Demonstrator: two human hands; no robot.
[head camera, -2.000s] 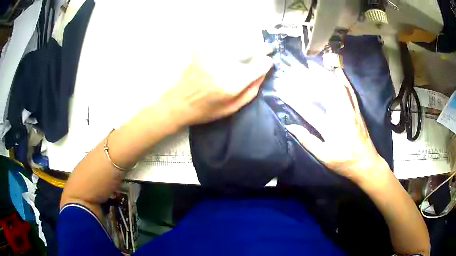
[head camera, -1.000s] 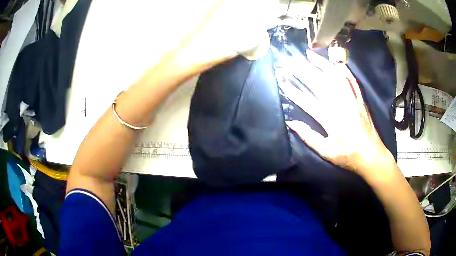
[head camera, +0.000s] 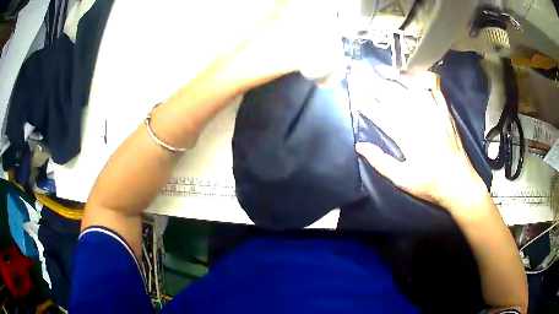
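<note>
A dark navy garment panel (head camera: 294, 153) lies on the white machine table and reaches under the off-white sewing machine head (head camera: 444, 30). The presser foot area (head camera: 368, 46) is in strong glare at the panel's far end. My left hand (head camera: 309, 52) is at the panel's upper left edge, washed out by glare, so its fingers cannot be made out. My right hand (head camera: 414, 135) lies flat on the panel, just right of a seam line, fingers pointing to the machine and thumb apart.
Black-handled scissors (head camera: 509, 144) lie right of the panel. Dark cut pieces (head camera: 46, 104) drape at the table's left. A printed ruler tape (head camera: 199, 187) runs along the front edge of the table (head camera: 202, 208). A paper sheet (head camera: 536, 132) is at far right.
My left hand has moved away from me, up along the panel's left edge. The machine head and scissors appear slightly further right. My right hand stays on the panel.
</note>
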